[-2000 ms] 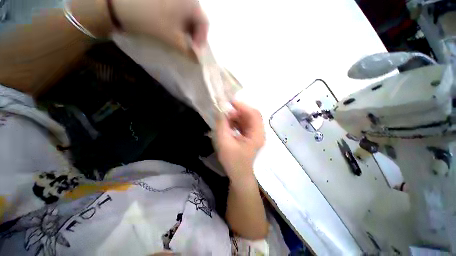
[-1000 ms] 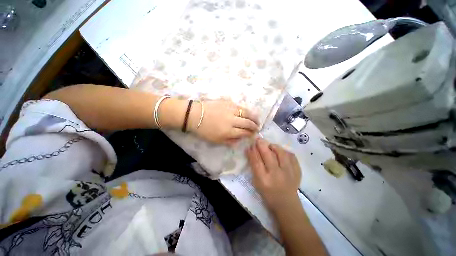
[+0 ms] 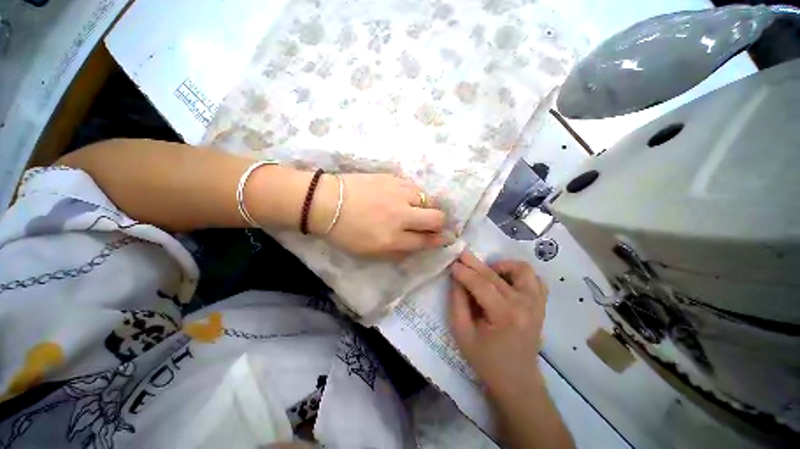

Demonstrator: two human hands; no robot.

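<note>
A thin off-white fabric panel (image 3: 377,79) with grey-beige floral blotches lies spread over the white table, its near corner at the table's front edge. My left hand (image 3: 377,215) lies on the panel with curled fingers, gripping it near its right edge. My right hand (image 3: 500,307) is just beside it, palm down, its fingertips closed on the same folded edge; the thumb is hidden. The edge runs up beside the presser foot and needle plate (image 3: 517,206), not under the foot.
The off-white machine head (image 3: 693,210) fills the right side, with a grey lamp (image 3: 653,66) above. A tan block (image 3: 610,350) sits on the bed. A printed ruler scale (image 3: 439,338) runs along the table's front edge. Another table (image 3: 53,66) stands at the far left.
The fabric, bunched in both raised hands at first, now lies spread on the table with both hands lowered at its edge. Since one second ago, the hands have barely moved; the view is closer.
</note>
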